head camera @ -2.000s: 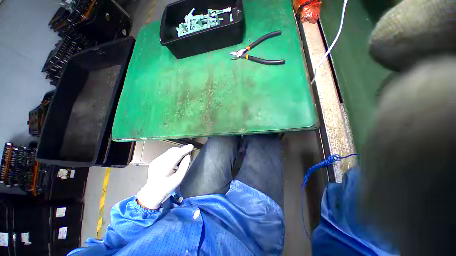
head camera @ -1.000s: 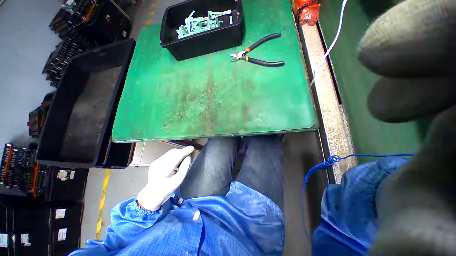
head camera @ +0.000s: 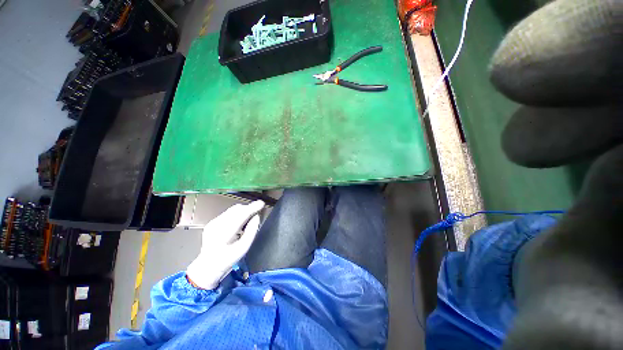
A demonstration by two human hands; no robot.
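The side cutters (head camera: pixel 333 76) with black handles and orange near the pivot lie with handles spread on the green mat (head camera: pixel 273 130). A small black bin (head camera: pixel 283 60) holds a tangle of pale strips (head camera: pixel 273 34) at the far edge of the mat. My left hand (head camera: pixel 227 239), in a white glove, rests by my thigh below the mat's near edge, fingers loosely together, nothing seen in it. My right hand (head camera: pixel 560 89) is very close to the camera at the right, blurred, grey-looking and cut off by the edge; whether it holds anything is hidden.
A deep large black tray (head camera: pixel 113 150) stands left of the bench, with black carriers (head camera: pixel 31 229) beyond it. A pale rail (head camera: pixel 447 137) and dark green conveyor belt (head camera: pixel 481 116) run along the right. A white cable (head camera: pixel 456 58) and blue coiled cord (head camera: pixel 444 222) hang there.
My right hand has shifted a little near the camera, its fingers now separated more, and the right sleeve shows more. My left hand, the cutters and the bin have stayed in place.
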